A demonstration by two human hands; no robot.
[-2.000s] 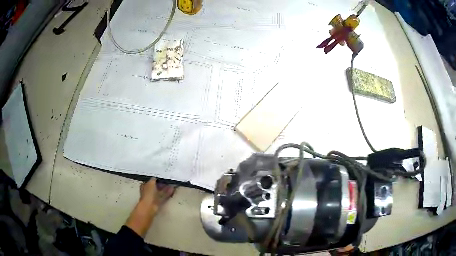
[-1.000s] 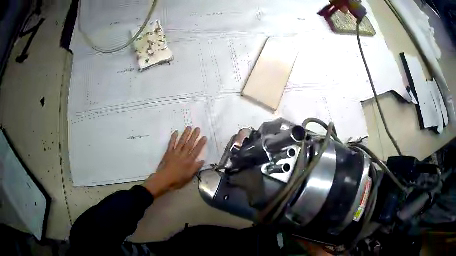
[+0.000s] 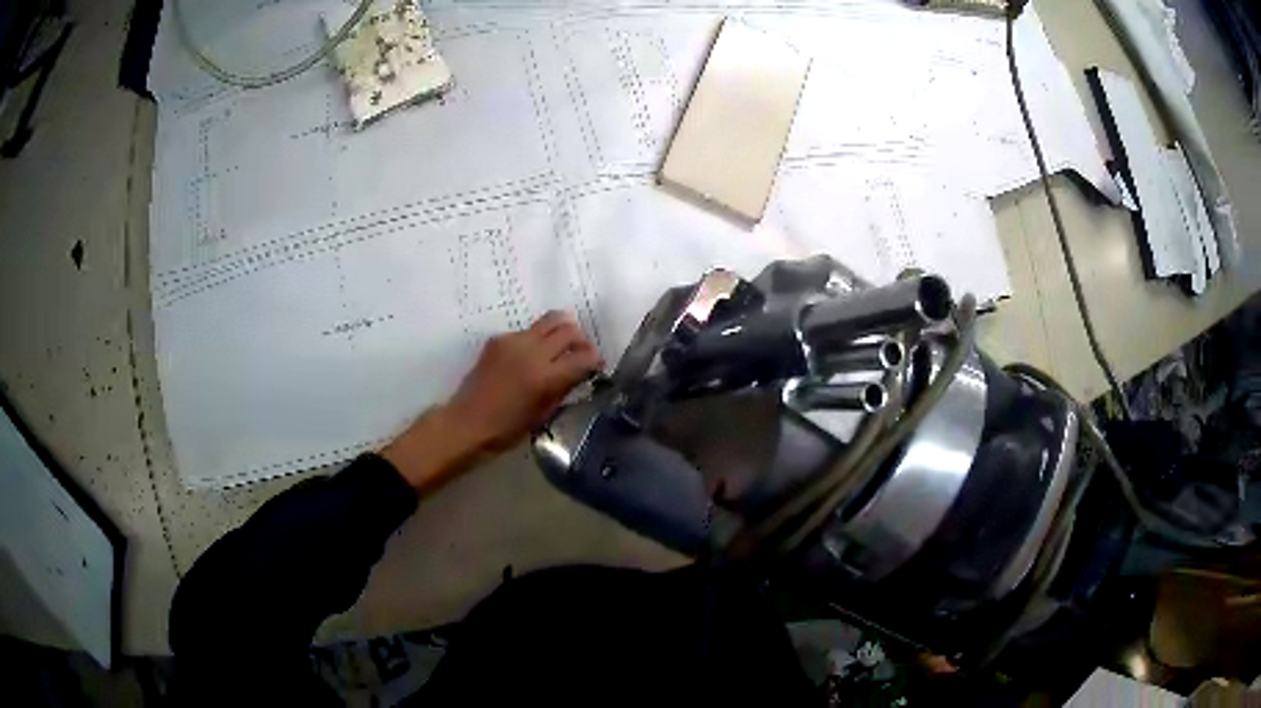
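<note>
The straight-knife cutting machine [image 3: 844, 443], silver and black with metal tubes on top, stands at the near edge of the lay, right of centre. White marker paper [image 3: 374, 235] with thin printed lines covers the lay. My left hand [image 3: 526, 380] rests on the paper at the machine's left front, fingers bent and close to its base. Whether it pinches anything is hidden. My right hand is not clearly visible; the machine body hides the area behind it.
A cream flat weight [image 3: 737, 122] and a speckled white packet [image 3: 391, 62] lie on the paper. A grey cord [image 3: 1054, 221] runs down at the right. Narrow cut pieces [image 3: 1155, 180] lie right, another cut piece [image 3: 53, 539] left. The beige table [image 3: 1093, 270] shows beside the lay.
My left hand went from the near edge onto the paper, lay flat, then bent its fingers beside the machine. The machine has turned, its tubes now pointing up-right. The view has shifted.
</note>
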